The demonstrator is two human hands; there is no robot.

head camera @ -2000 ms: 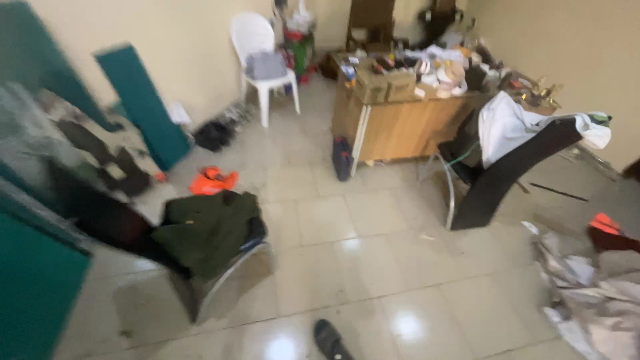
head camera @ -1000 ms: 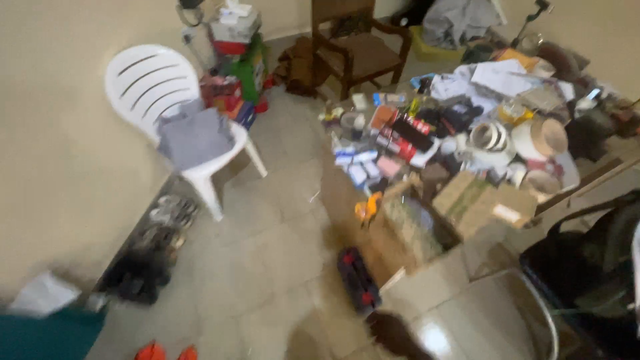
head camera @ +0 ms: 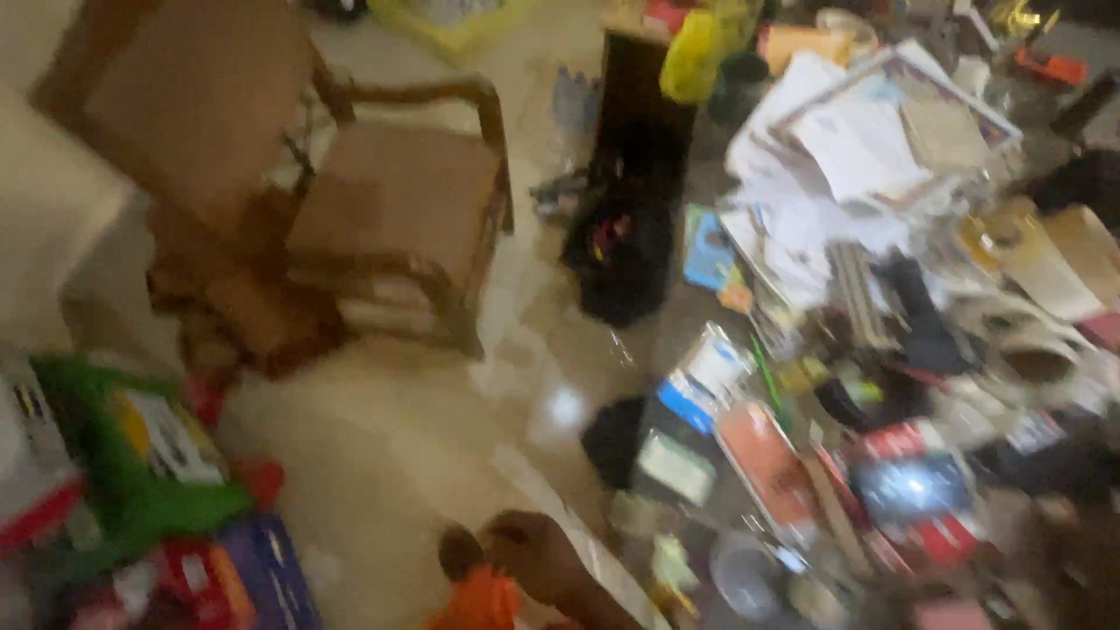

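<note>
The view is heavily blurred. At the bottom centre, my right hand [head camera: 534,547] reaches in from the lower right, its fingers bent around an orange item [head camera: 481,599] whose kind is unclear. It is left of the cluttered desk. On the desk lie a phone-like device with a bright screen [head camera: 914,486], a salmon-coloured flat item [head camera: 766,464], a blue and white packet [head camera: 691,402], loose papers [head camera: 849,149] and rolls of tape [head camera: 1037,359]. My left hand is out of view.
A wooden armchair [head camera: 394,192] with a brown seat stands at the upper left, beside a brown heap [head camera: 271,315]. Green packaging [head camera: 149,446] and red and blue boxes are at the lower left. A black bag-like item [head camera: 617,262] is near the desk's left side.
The view has swung and come much nearer to the desk and the armchair. My right hand with the orange item now shows at the bottom.
</note>
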